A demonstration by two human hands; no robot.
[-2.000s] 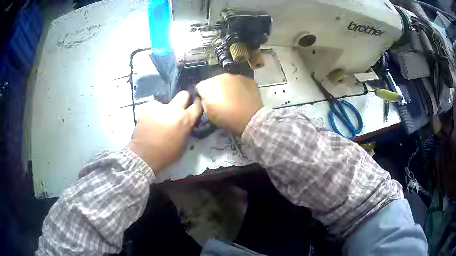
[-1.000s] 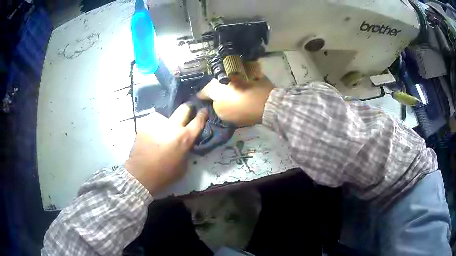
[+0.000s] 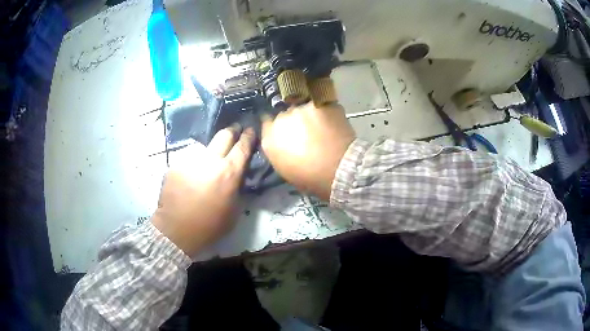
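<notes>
A dark garment piece [image 3: 260, 169] lies bunched on the machine bed, just in front of the presser foot and needle area [image 3: 240, 84]. My left hand [image 3: 200, 191] presses on its left side with bent fingers. My right hand [image 3: 309, 145] holds its right side, close below the brass knurled knobs [image 3: 293, 85]. The fingertips of my right hand are partly hidden. A flatter grey-blue part of cloth [image 3: 189, 116] lies to the left of the needle area.
The cream sewing machine body [image 3: 453, 58] spans the back right. A blue translucent guard [image 3: 164, 55] stands left of the needle. Scissors [image 3: 453, 126] lie partly behind my right sleeve. A yellow-green handled tool [image 3: 538, 127] is at the far right. The white table [image 3: 97, 161] has a chipped front edge.
Since one second ago the bunched cloth has flattened and sits nearer the needle area. My left fingers have straightened somewhat towards it. The scissors show again. The view has shifted slightly.
</notes>
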